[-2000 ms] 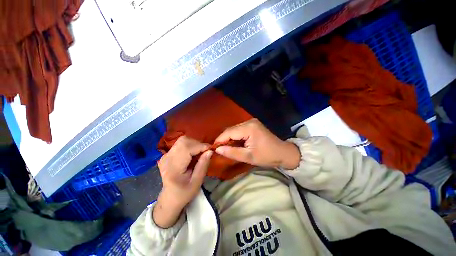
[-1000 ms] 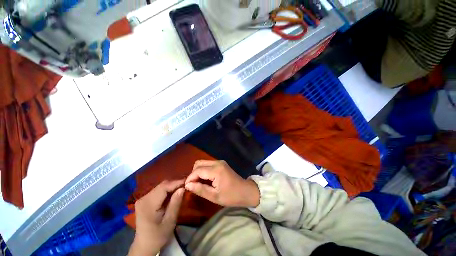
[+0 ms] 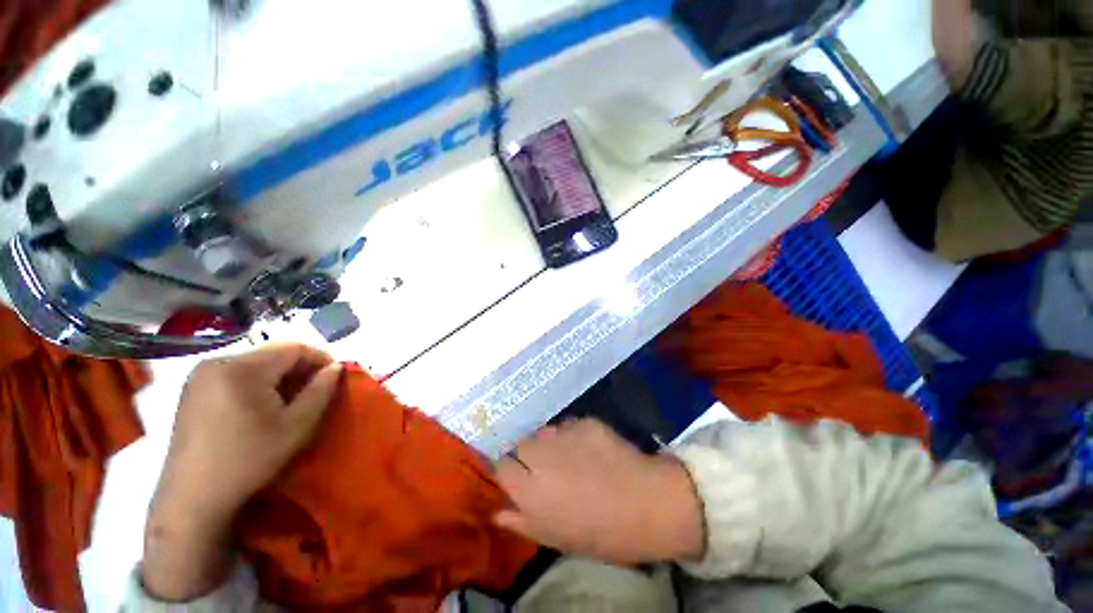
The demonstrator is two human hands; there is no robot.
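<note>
A rust-orange garment piece (image 3: 384,491) lies over the table's front edge and hangs toward my lap. My left hand (image 3: 246,437) holds its upper left edge near the needle area (image 3: 270,299) of the sewing machine (image 3: 396,132). My right hand (image 3: 599,491) is at the right edge of the piece, fingers curled and slightly blurred; whether it grips the cloth is unclear. The needle tip and presser foot are hard to make out.
A smartphone (image 3: 557,192) lies on the machine bed. Scissors (image 3: 767,141) lie at the right. Orange pieces (image 3: 791,359) lie on a blue crate (image 3: 833,281). More orange cloth (image 3: 60,443) hangs at the left. Another person's striped sleeve (image 3: 1037,144) is at upper right.
Both hands were together over the lap; now they are apart, the left up beside the needle area with the garment piece raised onto the table. The view has moved toward the machine head.
</note>
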